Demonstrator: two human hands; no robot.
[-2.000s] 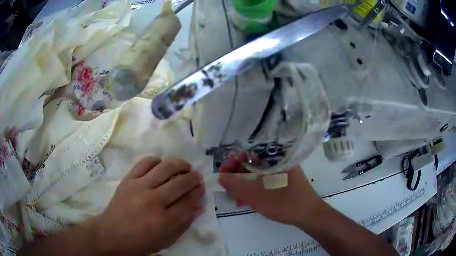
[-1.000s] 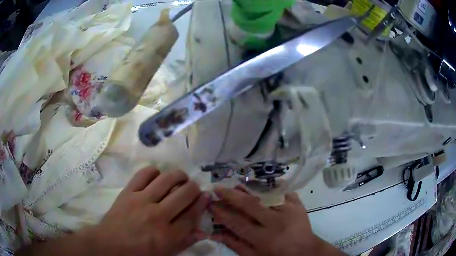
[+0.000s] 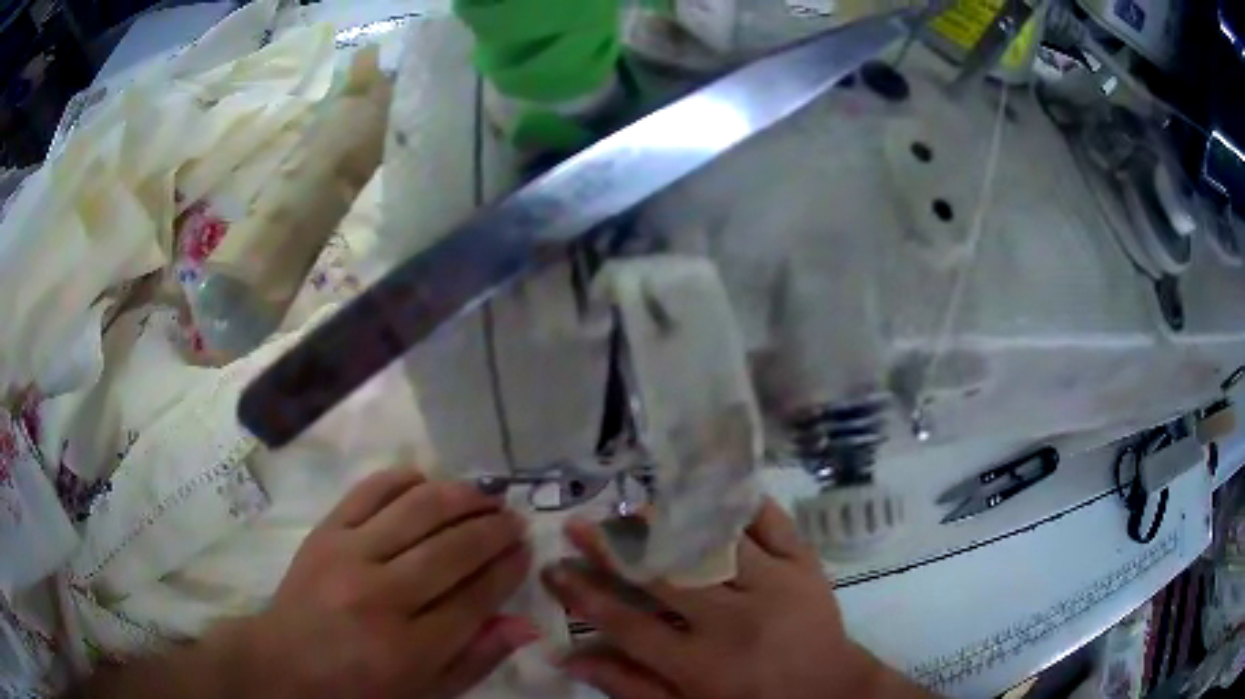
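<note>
The cream floral garment piece (image 3: 150, 512) lies heaped at the left and runs under my left hand. My left hand (image 3: 403, 587) presses on the cloth left of the needle area, fingers bent, thumb towards the centre. My right hand (image 3: 710, 615) is just below the head of the sewing machine (image 3: 819, 246), fingers reaching left to the cloth edge. The machine's white guard part (image 3: 690, 423) hides some right-hand fingers. The presser foot area (image 3: 560, 489) shows between the hands; the needle is too blurred to tell.
A long shiny metal bar (image 3: 587, 191) crosses above the head. A green-wrapped spool (image 3: 546, 62) stands on top. A beige roll (image 3: 301, 205) lies on the left. Dark thread snips (image 3: 1001, 482) and a black loop (image 3: 1140, 489) lie right. Ruler markings (image 3: 1051, 615) run along the front edge.
My right hand has moved in beside my left hand, under the guard. The white strip end seen by my right fingers is no longer visible. The machine head appears further left in view.
</note>
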